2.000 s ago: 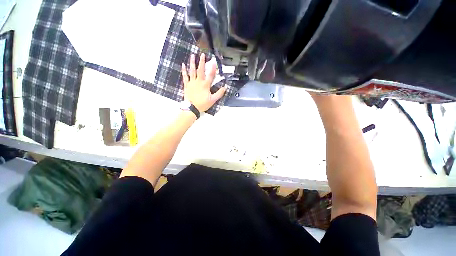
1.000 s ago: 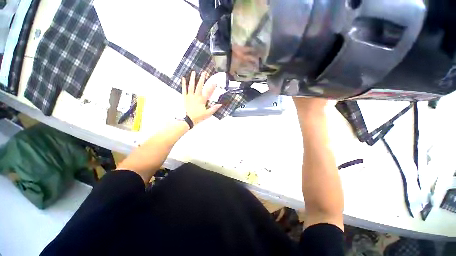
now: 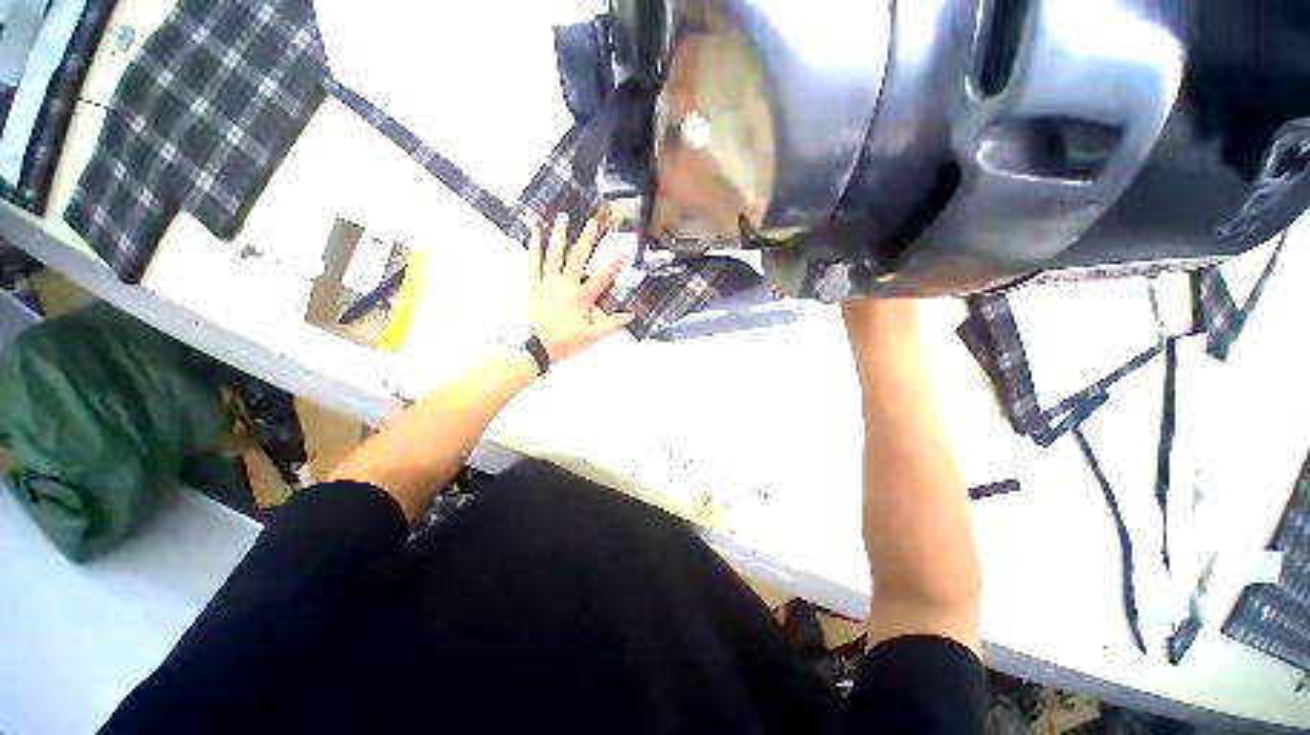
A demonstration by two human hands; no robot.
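The cutting machine (image 3: pixel 934 144), with a bulky silver-black motor, fills the upper right. Its flat grey base plate (image 3: pixel 733 319) shows partly below it, with plaid cloth (image 3: pixel 675 299) lying over its left part. My left hand (image 3: pixel 572 295) lies flat with fingers spread on the cloth corner, just left of the machine. My right forearm reaches up under the motor; my right hand is hidden behind it. White paper patterns (image 3: pixel 446 72) lie on the plaid lay at the upper left.
A small brown and yellow box (image 3: pixel 405 302) with a dark tool on it lies near the table edge (image 3: pixel 216 323). Plaid pieces (image 3: pixel 201 108) lie far left. A paper-topped bundle (image 3: pixel 1085 338), dark strips (image 3: pixel 1113 531) and a short dark scrap (image 3: pixel 994 490) lie right. A green bag (image 3: pixel 108 417) is below left.
The view has turned, so the table slants more. The machine has moved relative to the lay and more plaid cloth covers its base plate. My left hand remains spread on the cloth corner.
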